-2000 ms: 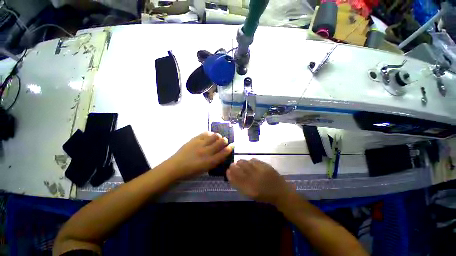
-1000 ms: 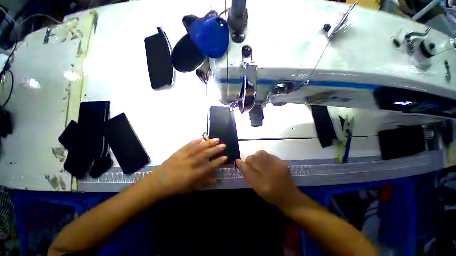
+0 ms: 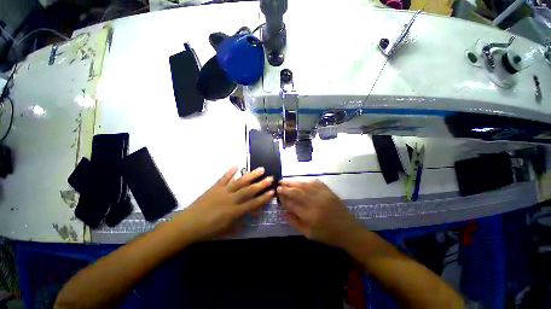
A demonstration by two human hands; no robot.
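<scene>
A black fabric panel [image 3: 264, 149] lies lengthwise on the white bed, its far end at the presser foot and needle [image 3: 279, 134]. My left hand [image 3: 232, 202] lies flat with spread fingertips on the panel's near left part. My right hand [image 3: 311, 208] has its fingers bunched at the panel's near right corner and seems to pinch the edge. The near end of the panel is partly hidden under my fingers. The white sewing machine head [image 3: 386, 102] with its blue stripe stands above and right of the panel.
Black panels [image 3: 104, 178] overlap in a pile at left. A sewn piece [image 3: 186, 82] lies behind, beside a blue round part [image 3: 241, 59]. Black strips [image 3: 386, 158], a yellowish and blue tool [image 3: 414, 175] and a dark rectangular item [image 3: 484, 173] lie at right. A measuring strip [image 3: 386, 209] runs along the front edge.
Since two seconds ago, my left hand has slid back toward the front edge, uncovering more of the panel. My right hand stays at its near right corner. The camera view has shifted.
</scene>
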